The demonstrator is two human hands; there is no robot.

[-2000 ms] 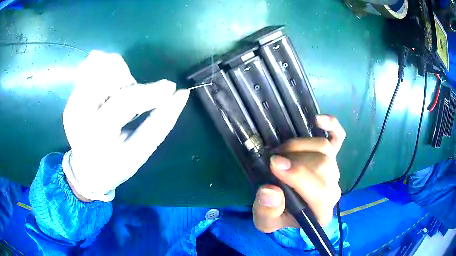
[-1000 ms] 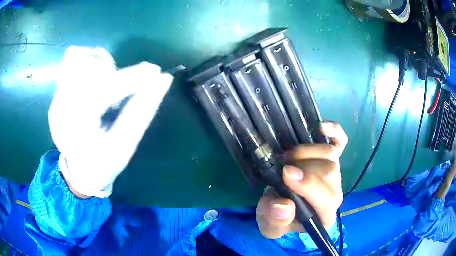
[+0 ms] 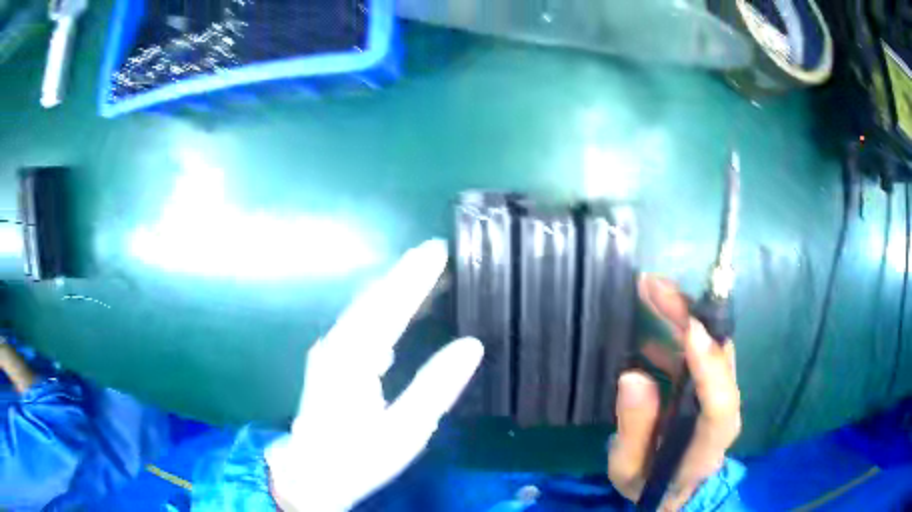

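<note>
Three long black housings (image 3: 547,310) lie side by side on the green mat, blurred, in front of me. My gloved left hand (image 3: 375,375) is at their left side, fingers apart, with the fingertips at the left housing's edge; I see no solder wire in it. My bare right hand (image 3: 685,390) is at their right side and holds the soldering iron (image 3: 727,235) by its black handle, metal barrel pointing up and away from the housings. A fingertip is close to the right housing's edge.
A blue parts bin (image 3: 250,80) with small dark pieces stands at the top left. Another black housing (image 3: 46,222) lies at far left. A tape roll (image 3: 790,40) and the dark stand area (image 3: 880,110) are at top right, with black cords below. A person's blue sleeve (image 3: 60,420) shows lower left.
The view has shifted, bringing in the blue bin. The housings now stand straighter. The iron has moved off them to the right. My left hand has opened and come to their left side.
</note>
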